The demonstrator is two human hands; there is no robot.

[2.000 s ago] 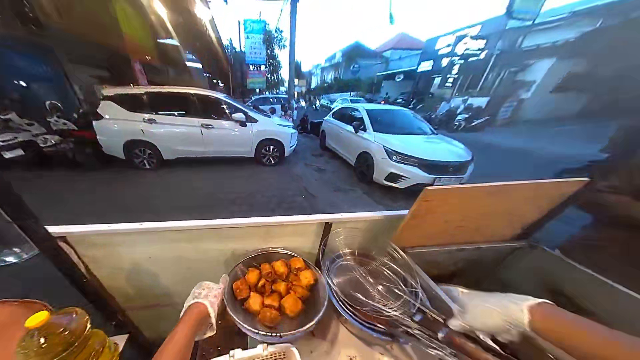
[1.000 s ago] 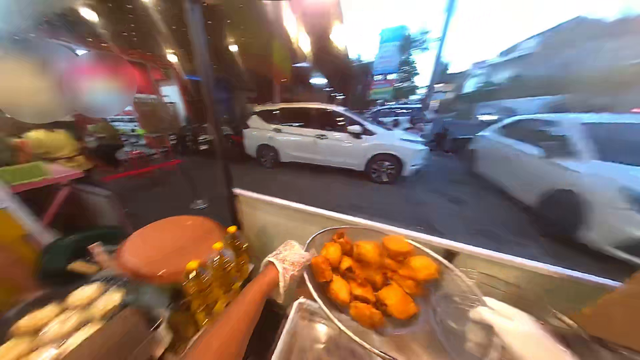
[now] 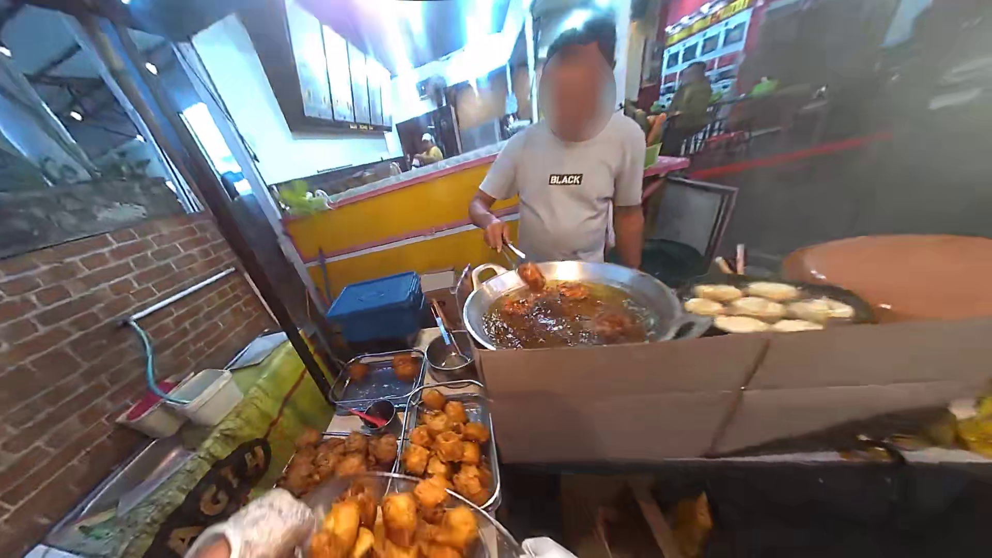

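Observation:
At the bottom edge, my left hand (image 3: 260, 527), in a clear plastic glove, grips the rim of a round metal strainer holding fried golden pieces (image 3: 399, 519). Only the gloved fingertips of my right hand (image 3: 545, 549) show, at the strainer's right side; their hold is mostly cut off by the frame. Just beyond the strainer, a metal tray of golden fried pieces (image 3: 449, 442) stands beside a pile of browner fried food (image 3: 341, 457). Farther back, a co-worker (image 3: 570, 186) holds tongs with a brown fried piece over a wide pan of bubbling oil (image 3: 573, 318).
A cardboard shield (image 3: 612, 403) fronts the pan. Pale dough rounds (image 3: 756, 308) lie in a dark pan at right, near a large orange-brown round lid (image 3: 899, 271). A tray with a few pieces (image 3: 380, 384), a metal pot (image 3: 449, 356) and a blue container (image 3: 376, 306) stand left of the oil.
The view has swung far left, from the street to the frying pans and co-worker. The strainer of fried pieces has moved along with my hands and is now beside the trays.

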